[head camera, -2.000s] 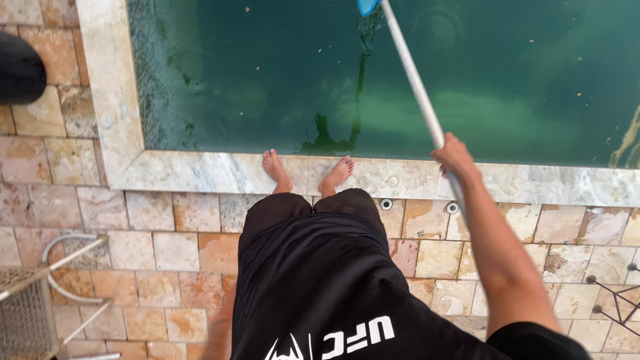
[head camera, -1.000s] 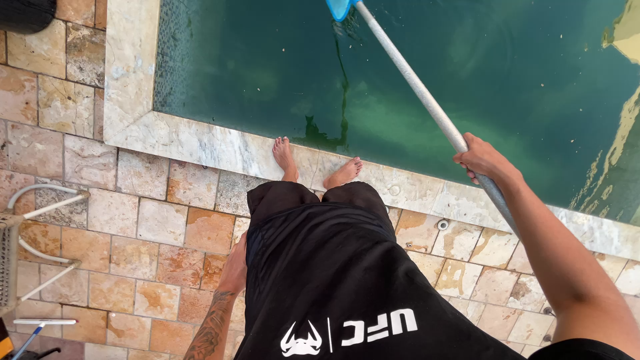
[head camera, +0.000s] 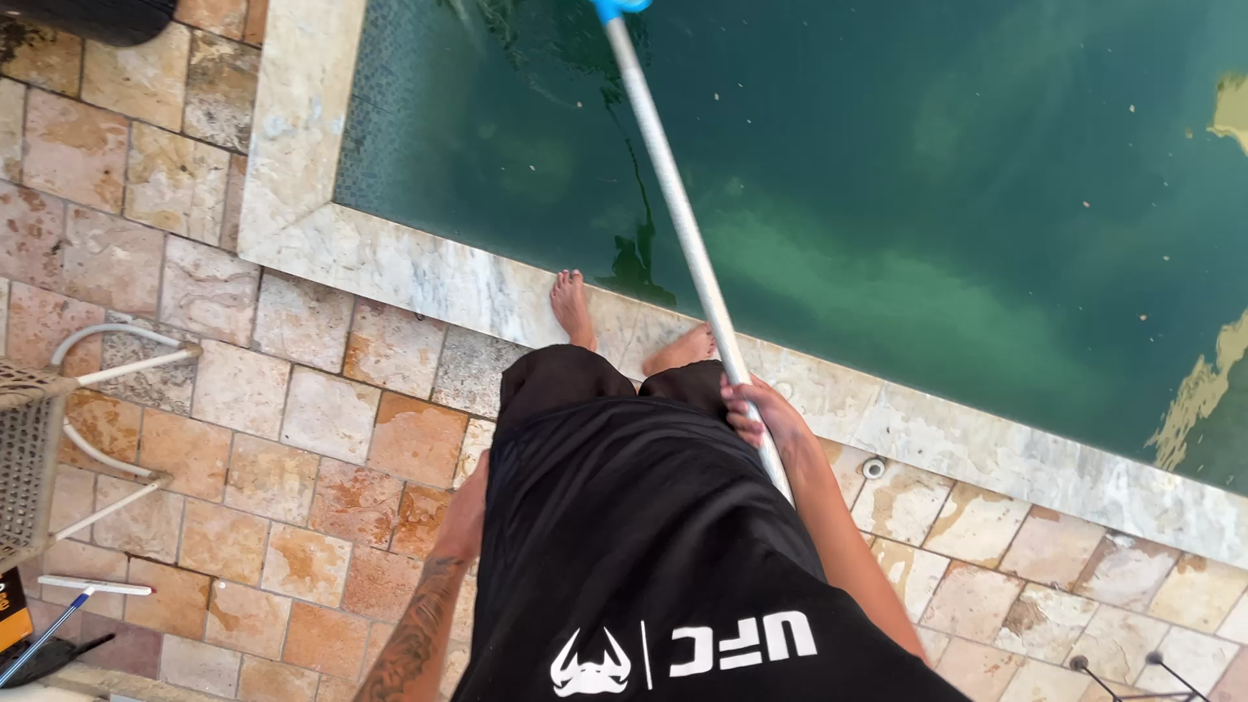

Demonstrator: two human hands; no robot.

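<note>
My right hand (head camera: 765, 409) is wrapped around a long metal pole (head camera: 675, 200), close beside my right thigh. The pole reaches out over the green pool water (head camera: 877, 195). At its far end is a blue fitting (head camera: 622, 8), cut off by the top edge of the view. My left hand (head camera: 476, 502) hangs at my left hip, partly hidden behind the black shirt, so its fingers do not show clearly. Both bare feet (head camera: 573, 307) stand on the pale marble coping (head camera: 429, 263) at the pool's edge.
A woven chair (head camera: 29, 458) with pale tubular legs stands at the left. Below it are a squeegee (head camera: 96, 585) with a blue handle and a dark object. A dark rounded object (head camera: 122, 15) sits at the upper left. Thin black metal legs (head camera: 1121, 673) show at the lower right. Stone tiles (head camera: 234, 468) pave the deck.
My right hand, still around the pole, has come in from the right toward my thigh. The pole's near part has moved in with it. My left hand stays by my hip.
</note>
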